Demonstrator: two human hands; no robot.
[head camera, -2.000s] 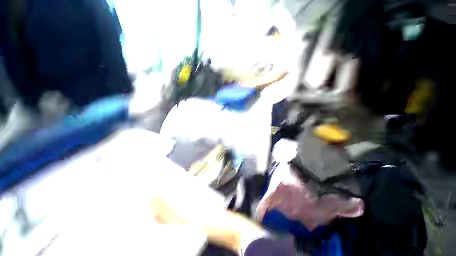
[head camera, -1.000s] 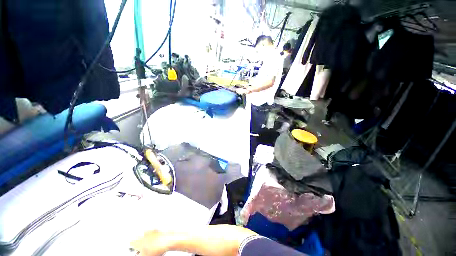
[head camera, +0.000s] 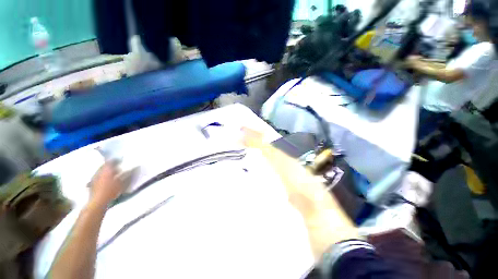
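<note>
The curved stack of white layered pieces lies across the white pressing table, showing dark edge lines. A thin dark-edged strip lies in front of it. My left hand is at the stack's left end, blurred; whether it grips the stack cannot be told. My right hand reaches past the stack's right end, overexposed and blurred; its fingers are unclear. A small black loop lies at the table back. The iron with its pale handle is at the right, beyond my right forearm.
A brown cloth pile is at the left edge. A long blue padded roll lies behind the table, under hanging dark clothes. Another white-covered table is at the right; a person in white is beyond it.
The view has swung left. My left hand has come into view at the stack's left end. My right hand now reaches over the table's back right. The iron appears farther right.
</note>
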